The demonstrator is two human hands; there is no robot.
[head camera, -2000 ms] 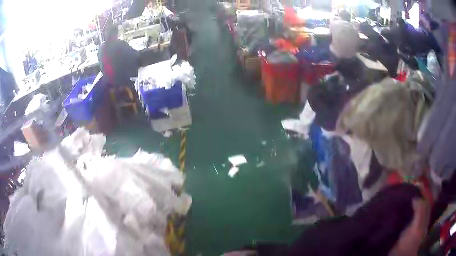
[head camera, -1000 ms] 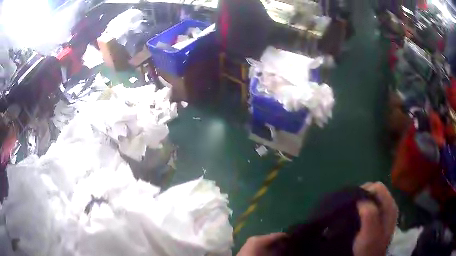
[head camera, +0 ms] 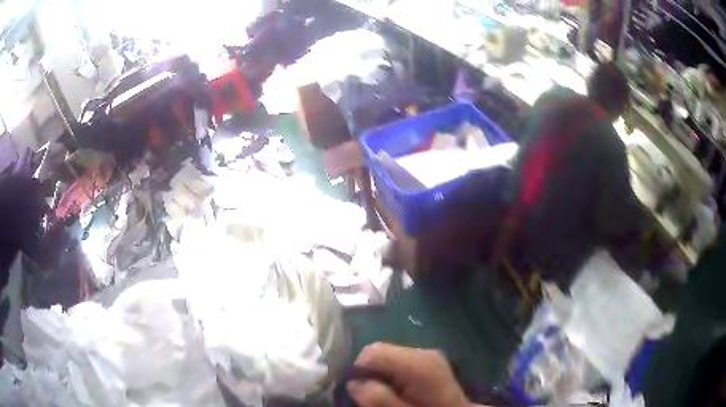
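Note:
One hand, by its angle my right hand (head camera: 410,375), shows at the bottom middle, cut off by the lower edge. Its fingers point left and are curled around a small visible part of dark cloth (head camera: 350,389). Most of the cloth is out of the picture or hidden, and the picture is blurred. My left hand is not in view.
A large heap of white fabric (head camera: 263,318) lies at the lower left. A blue crate (head camera: 414,199) holds white pieces. A person in dark clothing (head camera: 581,175) sits right of it. Another blue crate with white pieces (head camera: 637,370) stands at the lower right.
The view has swung left, so the crates and the person appear farther right. The two hands and most of the dark cloth showed before; now one hand and a little cloth show.

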